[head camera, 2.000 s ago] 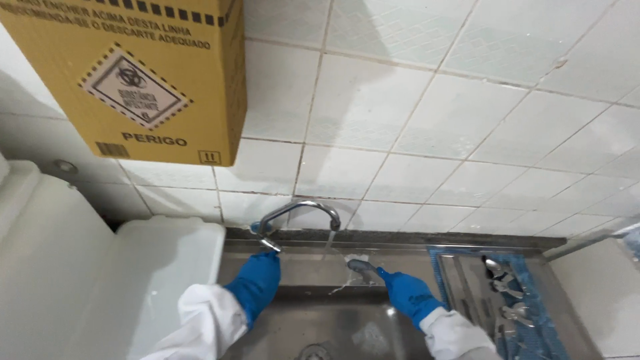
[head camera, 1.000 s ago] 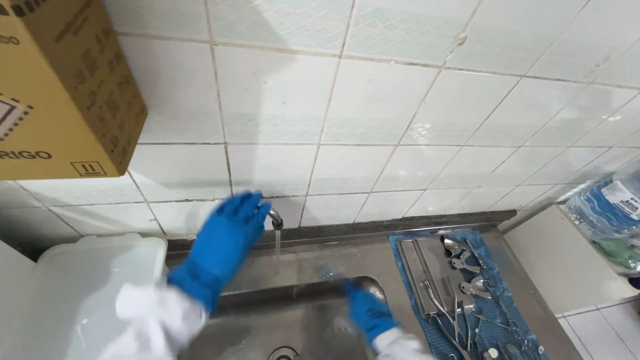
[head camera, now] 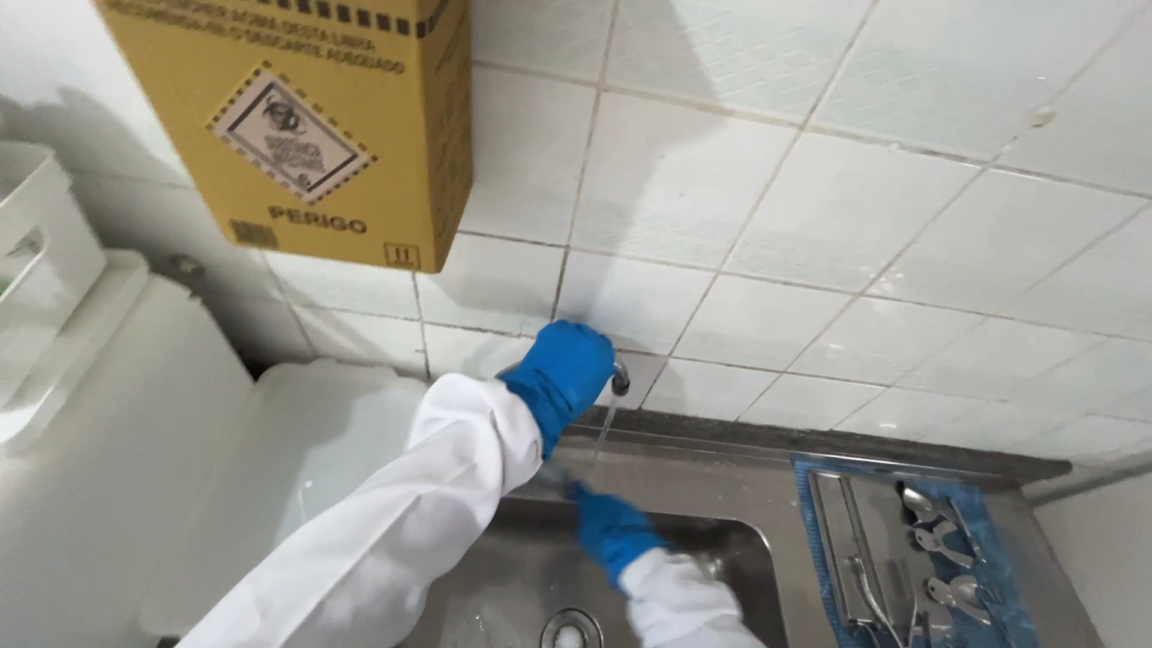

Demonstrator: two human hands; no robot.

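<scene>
My left hand (head camera: pixel 567 369), in a blue glove, is at the metal faucet (head camera: pixel 620 378) and covers most of its neck. Its fingers are hidden behind the back of the glove. Water runs down from the spout. My right hand (head camera: pixel 616 531), also gloved in blue, is over the near rim of the steel sink (head camera: pixel 765 540), left of the water's line. A blurred greyish thing lies by its fingertips, too indistinct to name. Several metal instruments (head camera: pixel 954 594) rest on a blue cloth (head camera: pixel 814 540) to the right.
A yellow cardboard infectious-waste box (head camera: pixel 360 180) hangs on the white tiled wall (head camera: pixel 666 189) at upper left. A white plastic tub (head camera: pixel 324 450) stands left of the sink, beside a larger white container (head camera: pixel 108 504). The sink drain (head camera: pixel 571 630) shows at the bottom.
My left hand was near the left end of the faucet two seconds ago and now covers its neck. My right hand held a metal tool then. The view has swung right and back.
</scene>
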